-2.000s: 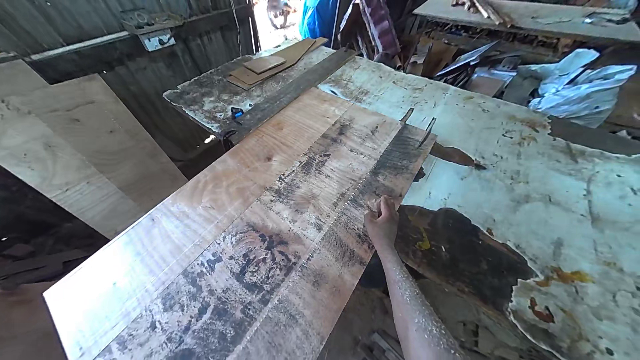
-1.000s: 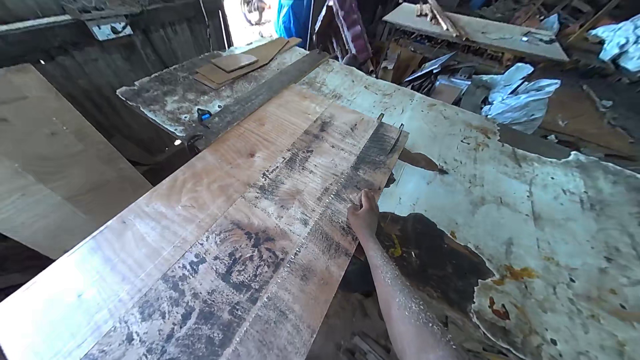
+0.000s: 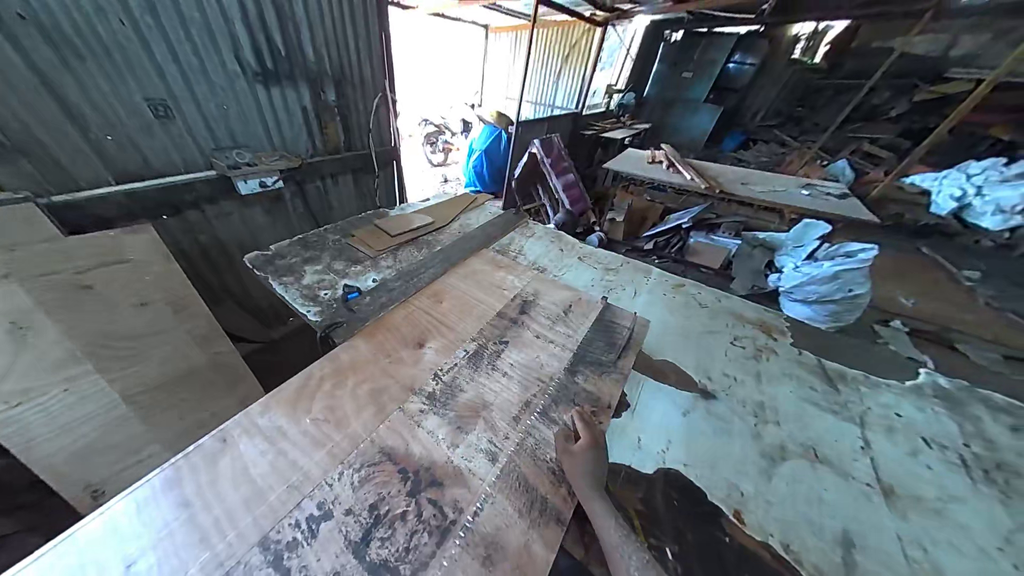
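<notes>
My right hand [image 3: 582,452] rests with curled fingers on the right edge of a long plywood panel [image 3: 448,376]; whether it grips the edge is hard to tell. Dark stains and a line of small light marks run along the panel near the hand. At the panel's far right corner lies a dark strip with thin prongs [image 3: 606,336]. My left hand is out of view. The panel lies across a worktable covered with a worn, pale sheet [image 3: 768,416], beside a dark wooden board [image 3: 432,272].
Thin board offcuts [image 3: 404,224] and a small blue and black object [image 3: 350,294] lie on the table's far left part. More plywood sheets [image 3: 104,344] stand at the left. White sacks [image 3: 824,276] and scrap lie beyond the table, near a low bench [image 3: 744,184].
The view has tilted up, showing more of the doorway and workshop. My right hand remains at the same edge of the panel.
</notes>
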